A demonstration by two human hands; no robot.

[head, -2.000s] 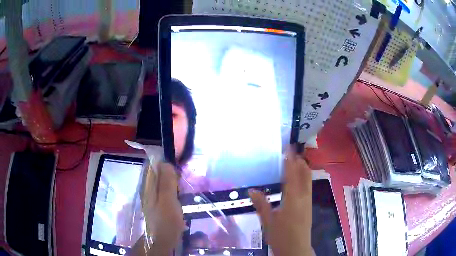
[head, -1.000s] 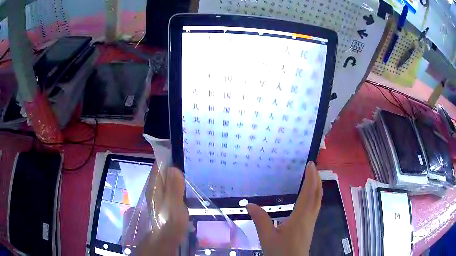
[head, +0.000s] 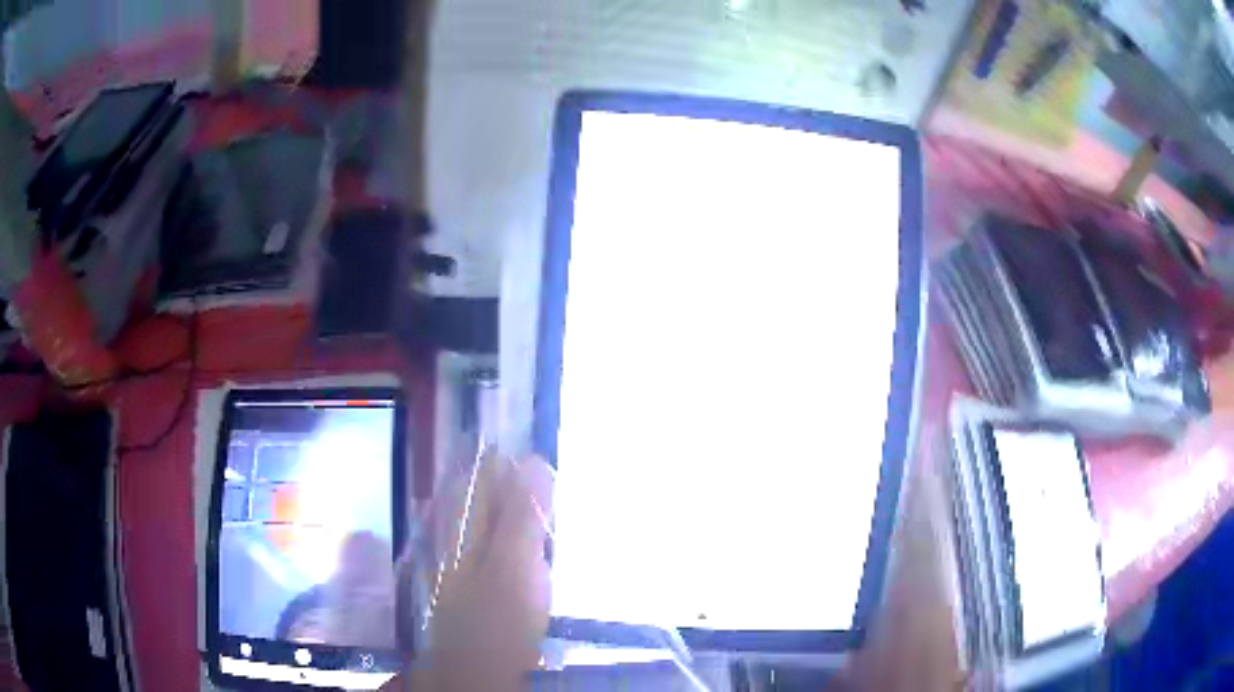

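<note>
A black-bezel tablet (head: 731,372) with a blank white screen is held up in front of me, upright. My left hand (head: 490,575) grips its lower left edge, with clear glaring film around the fingers. My right hand (head: 913,608) is blurred at its lower right edge. A second tablet (head: 309,527) lies to the left on a pale sleeve, showing a live camera picture. Whatever lies under the held tablet is mostly hidden.
A dark tablet (head: 57,541) lies far left. Stacked tablets (head: 1042,311) stand at right, with a white-screened one (head: 1049,534) on the nearer pile. The white test chart (head: 494,176) stands behind. A small dark slab (head: 359,270) lies left of it. A wrapped post (head: 61,318) is at left.
The held tablet's screen has gone from a camera picture of the chart characters to plain white. The tablet has moved right and down in view, and my right hand has moved right with it.
</note>
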